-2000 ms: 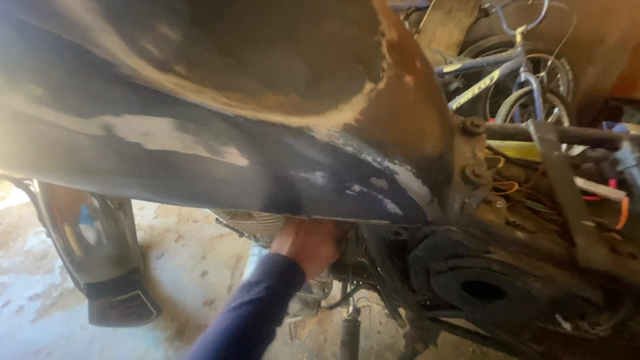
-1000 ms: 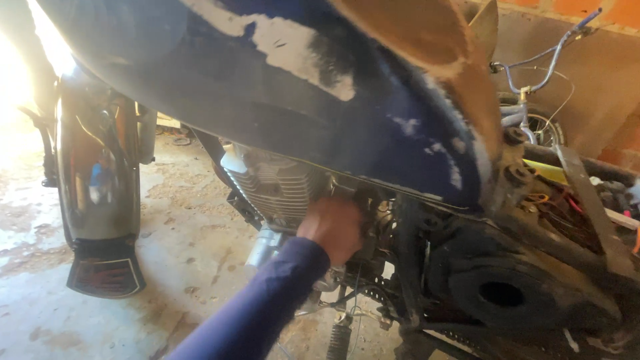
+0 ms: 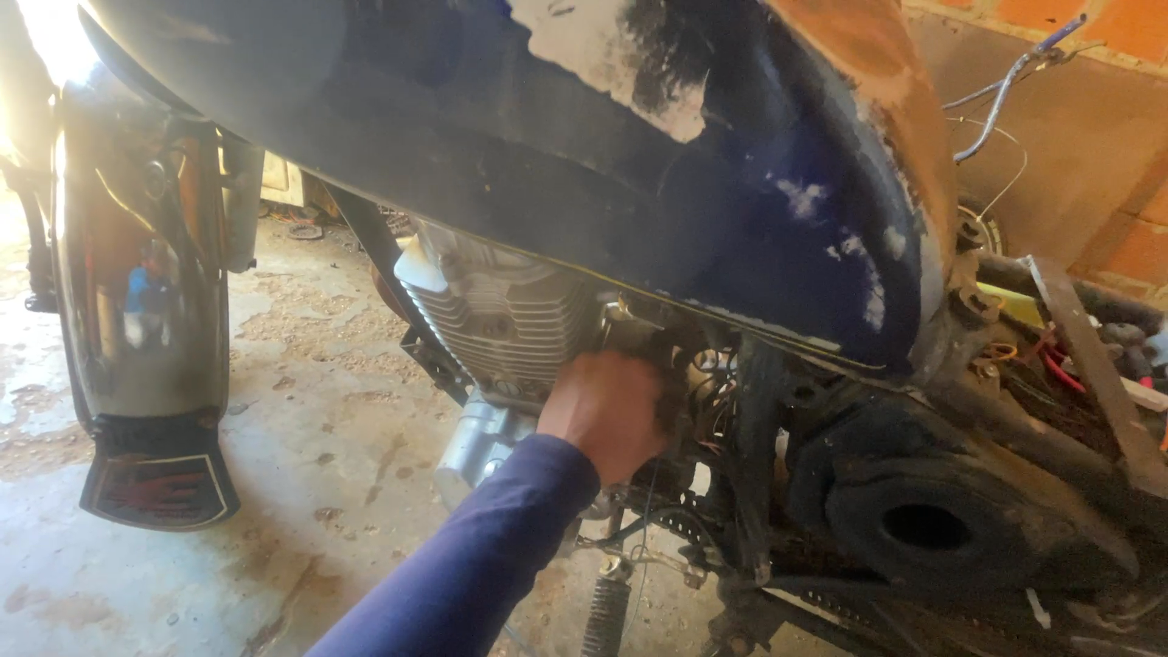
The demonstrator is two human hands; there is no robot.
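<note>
My left hand (image 3: 607, 415), in a dark blue sleeve, reaches in under the motorcycle's fuel tank (image 3: 584, 182). It is at the area just behind the finned engine cylinder (image 3: 502, 319), beside a metal part (image 3: 630, 315) that may belong to the carburetor. The hand is blurred and its fingers are hidden, so what they touch or hold cannot be seen. The tank is dark blue with bare, sanded patches. Below the cylinder shows a silver engine cover (image 3: 479, 443). My right hand is out of view.
On the left hangs a glossy front fender (image 3: 141, 301) with a dark mud flap (image 3: 162, 484). To the right are the frame, a black housing (image 3: 922, 525) with a round hole, loose wires (image 3: 1058, 356) and a flat metal bar (image 3: 1095, 383). Bicycle handlebars (image 3: 1013, 87) stand behind. A coil spring (image 3: 605, 616) is below.
The view has shifted, showing more of the engine cylinder and the front fender. My left hand stays under the tank behind the cylinder.
</note>
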